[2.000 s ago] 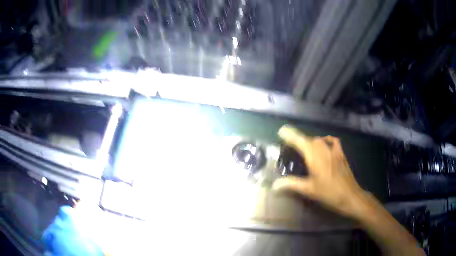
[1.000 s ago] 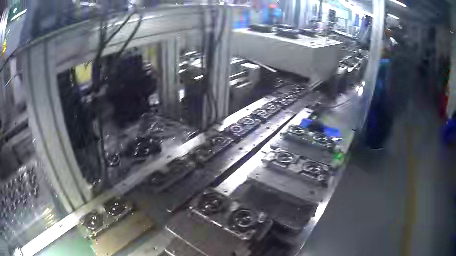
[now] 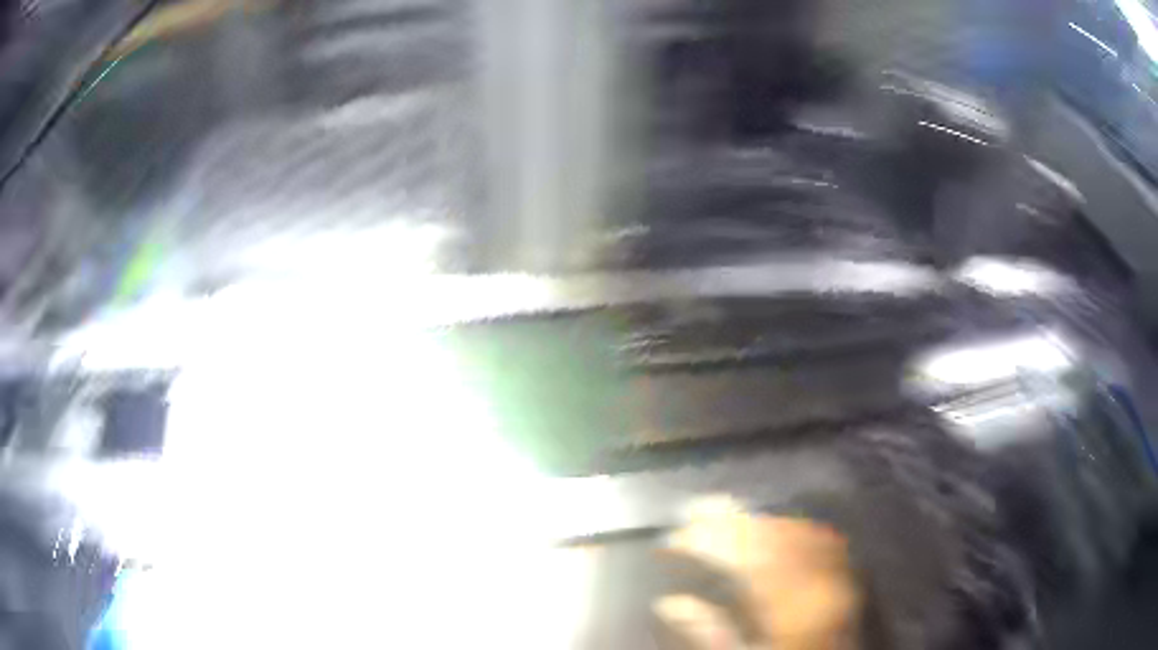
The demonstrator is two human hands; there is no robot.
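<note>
The picture is heavily blurred and glare covers its left and lower middle. My right hand (image 3: 775, 571) is a blurred shape at the bottom, right of centre, with fingers pointing left. A dark patch shows between its fingers; whether it holds a part cannot be told. My left hand does not show; a bit of blue sleeve (image 3: 109, 616) is at the bottom left edge, beside the glare. The green conveyor belt (image 3: 546, 387) shows in the middle, above my right hand. No round part can be made out clearly.
A bright conveyor rail (image 3: 762, 277) runs across behind the belt. An upright machine post (image 3: 546, 140) stands behind it at the top centre. Blurred greyish-brown shapes (image 3: 762, 400), possibly carrier plates, lie right of the green belt. Dark machinery is behind.
The view has swung from along the line and walkway back down to the belt and glare. My right hand, out of view one second ago, shows again, lower than two seconds ago.
</note>
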